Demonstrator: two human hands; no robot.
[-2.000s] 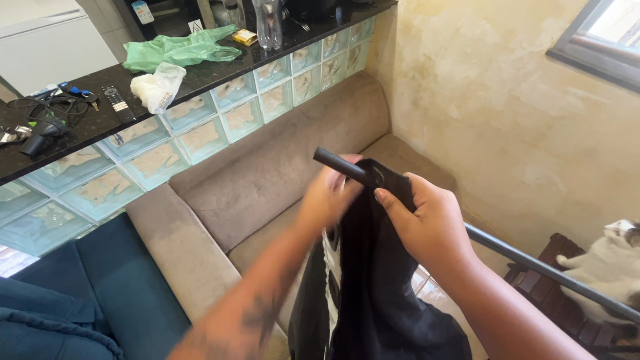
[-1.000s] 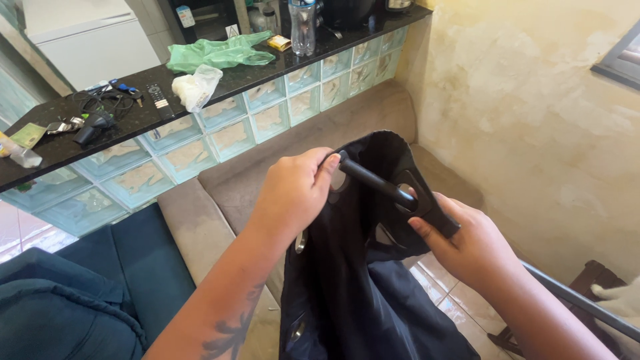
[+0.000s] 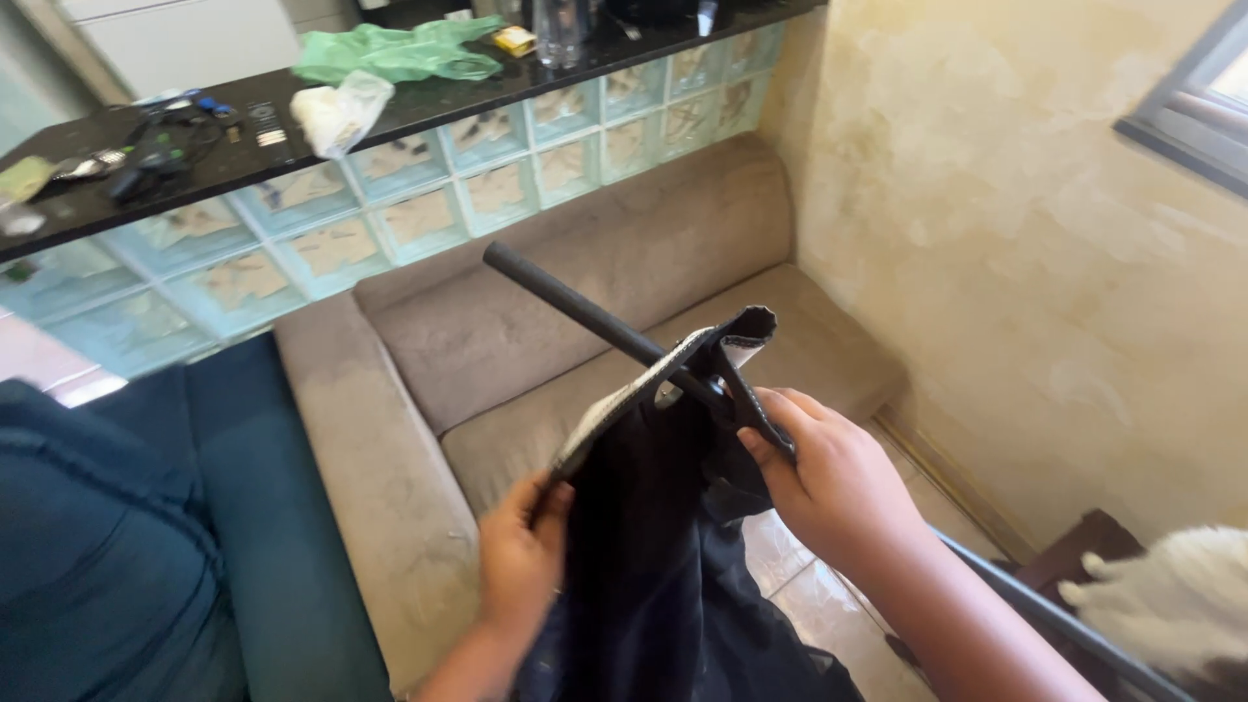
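Note:
A black eyelet curtain point(image 3: 643, 546) hangs in folds between my hands, its top edge showing a whitish back. A dark curtain rod point(image 3: 585, 317) passes through eyelets near that edge, and its free end points to the upper left. My left hand point(image 3: 526, 556) pinches the top edge of the curtain, below and left of the rod. With fingers closed on the curtain's top band beside the rod, my right hand point(image 3: 824, 468) hides part of both. The rod shows again beyond my right forearm, running to the lower right.
A beige sofa point(image 3: 585, 390) stands against a glass-block half wall point(image 3: 419, 214). Above is a dark stone counter point(image 3: 234, 185) with a green plastic bag point(image 3: 400, 49), cables and a bottle. A blue sofa point(image 3: 263, 546) is at left, a white furry animal point(image 3: 1170, 595) at lower right.
My left hand has moved from near the rod's end down to the curtain edge. A longer stretch of the rod now sticks out past the fabric than one second ago.

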